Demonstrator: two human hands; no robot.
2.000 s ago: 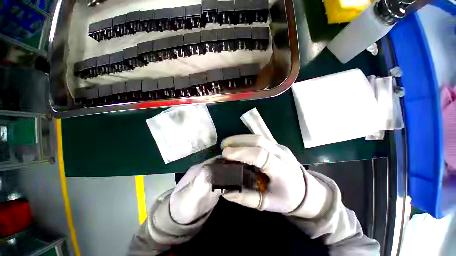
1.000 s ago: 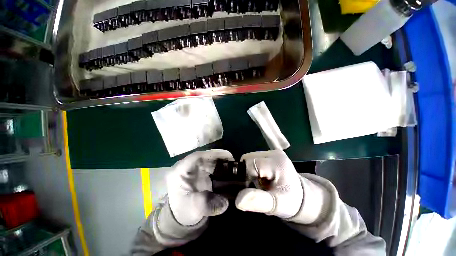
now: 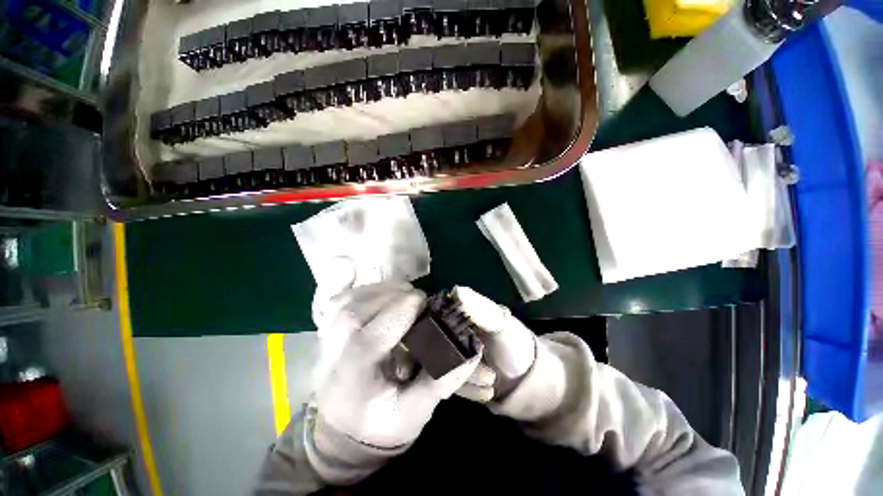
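A dark grey transformer (image 3: 435,347) is held above my lap, tilted, with its row of metal pins facing up and to the right. My left hand (image 3: 373,373), in a white glove, grips it from the left. My right hand (image 3: 499,344), also in a white glove, has its fingers on the right side of the part. The fingers hide some of the part. No winding shows clearly. The steel tray (image 3: 571,145) holds rows of similar dark parts on a pale lining.
A white wiping paper (image 3: 382,237) and a narrow folded strip (image 3: 517,252) lie on the green bench (image 3: 223,271). A larger white stack (image 3: 668,203), a white bottle (image 3: 702,68) and a yellow box (image 3: 678,16) are right. A blue tray (image 3: 823,223) is beyond, a red bin (image 3: 32,412) lower left.
The part has turned from level to tilted, its pins now facing up and right. My right hand has moved left and closed in around it. The orange-brown spot near my right fingers no longer shows.
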